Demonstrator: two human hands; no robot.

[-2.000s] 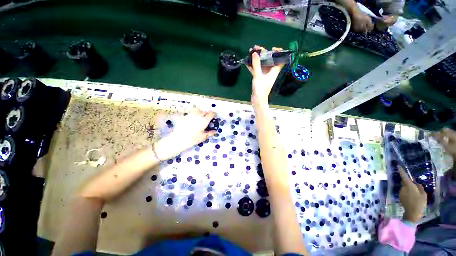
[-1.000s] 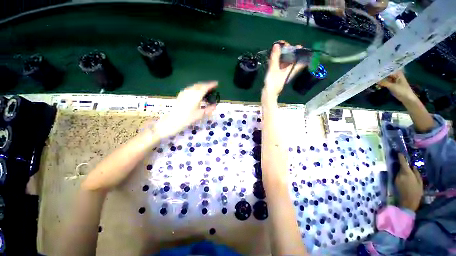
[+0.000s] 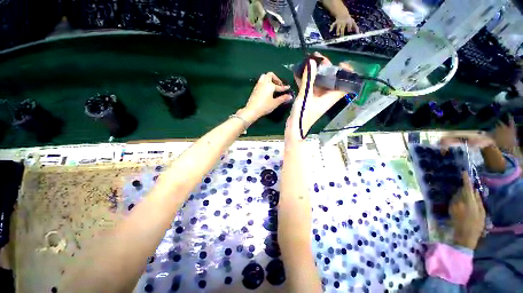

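My right hand [image 3: 321, 86] holds a dark powered screwdriver [image 3: 338, 80] with a green end fitting, roughly level above the green belt. Its tip points left. My left hand [image 3: 269, 97] is over the belt just left of it, fingers bent on a small black part [image 3: 282, 92] at the top of a cylindrical unit. That unit is mostly hidden by my hands. Black round covers [image 3: 253, 275] lie in a short row beside my right forearm. Small dark dots are scattered on the clear plastic sheet [image 3: 189, 246].
Three black cylindrical units [image 3: 175, 96] stand on the green conveyor belt [image 3: 229, 57] at left. A slanting metal post [image 3: 401, 68] stands right of the tool. A neighbour's hands [image 3: 467, 212] are at a black tray at right. The tan work board [image 3: 69, 200] shows at left.
My left hand has moved from the sheet up to the unit on the belt, with the black part. The tool stays in my right hand. The view has shifted.
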